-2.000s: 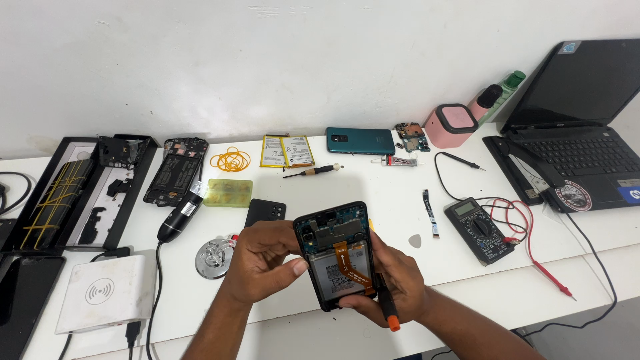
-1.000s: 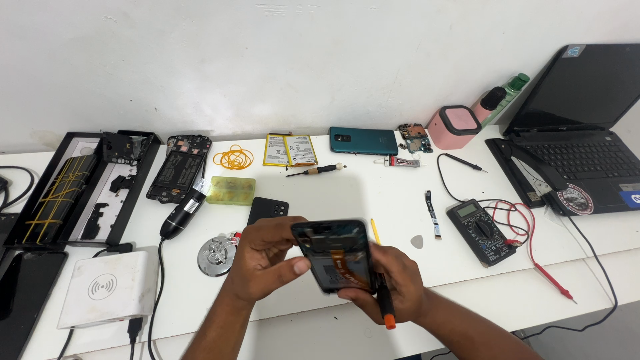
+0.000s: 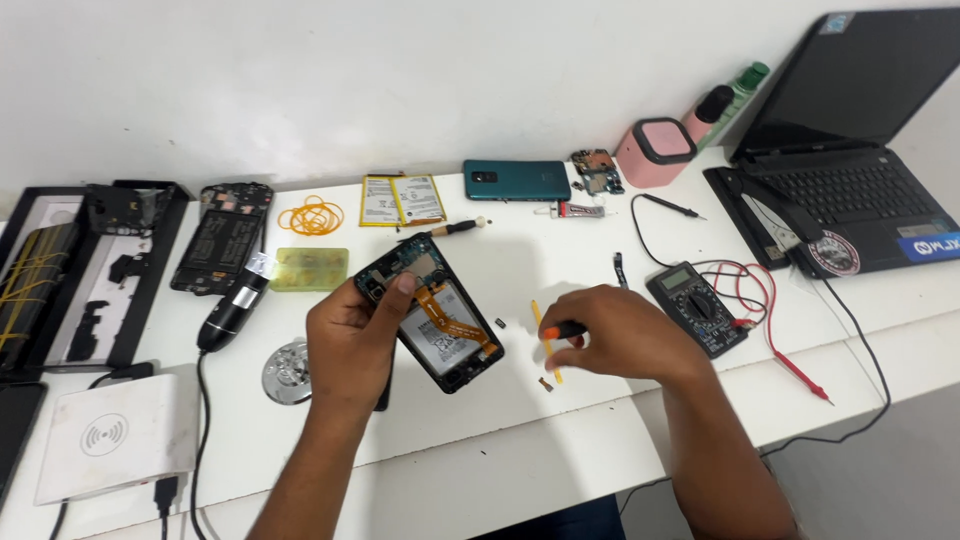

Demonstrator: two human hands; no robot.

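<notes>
My left hand (image 3: 356,337) grips an opened smartphone (image 3: 442,330) by its left side, thumb over the circuit board. The phone is tilted, showing its battery and an orange flex cable (image 3: 450,322). To the right, my right hand (image 3: 607,334) holds a screwdriver with an orange-tipped black handle (image 3: 566,331); its shaft is hidden. A thin yellow stick (image 3: 556,367) lies on the table under the right fingers. Near it are a small flex part (image 3: 546,385) and a tiny black part (image 3: 500,323). A dark phone panel lies partly hidden behind my left hand.
A multimeter (image 3: 697,307) with leads and a laptop (image 3: 847,165) stand right. Along the back are a teal phone (image 3: 517,181), glue tube (image 3: 576,211), batteries (image 3: 403,201) and pink box (image 3: 655,152). Left are a handheld microscope (image 3: 236,304), white charging pad (image 3: 116,435) and black tray (image 3: 142,285).
My right hand has left the phone and moved right, carrying the screwdriver. The phone, held by both hands before, is now in my left hand alone and turned so its open inside shows.
</notes>
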